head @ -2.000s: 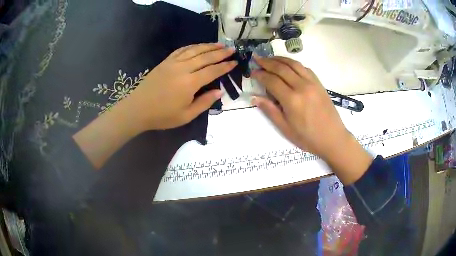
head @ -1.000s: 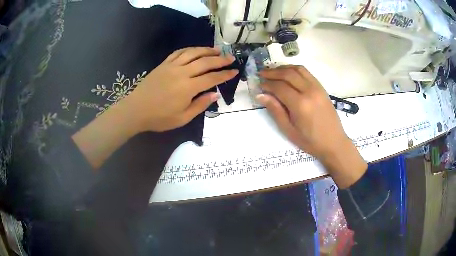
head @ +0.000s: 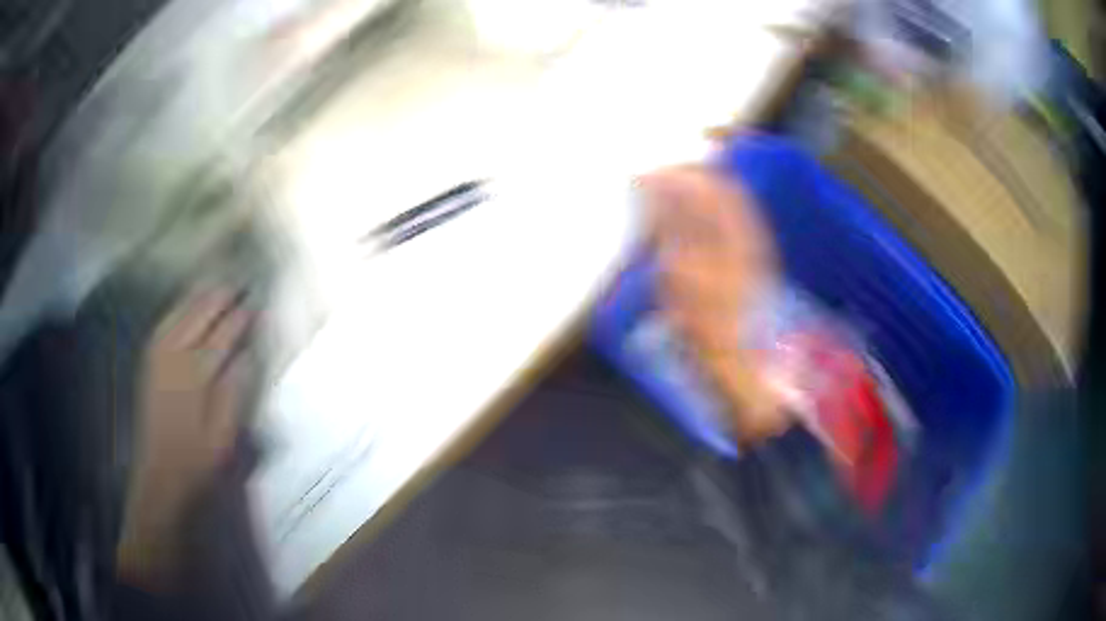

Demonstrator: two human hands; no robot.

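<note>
The whole view is strongly blurred. My left hand (head: 194, 400) is at the left, over dark cloth (head: 61, 449); whether it grips the cloth cannot be told. My right hand (head: 710, 285) is over the table's front edge and the near side of the blue basket (head: 898, 328); its fingers are too smeared to tell what, if anything, they hold. The dark thread snips (head: 427, 216) lie on the white table (head: 485, 303), between my hands. The needle area cannot be made out.
A bag with red contents (head: 859, 419) is in the blue basket, close to my right wrist. The table's wooden-coloured edge (head: 449, 451) runs diagonally. A brown surface (head: 970, 206), perhaps cardboard, curves beyond the basket. Blurred pale machine parts are at the upper left.
The view has swung to the right and blurred. My right hand has left the needle area and moved to the table edge by the basket. My left hand now appears farther left in view.
</note>
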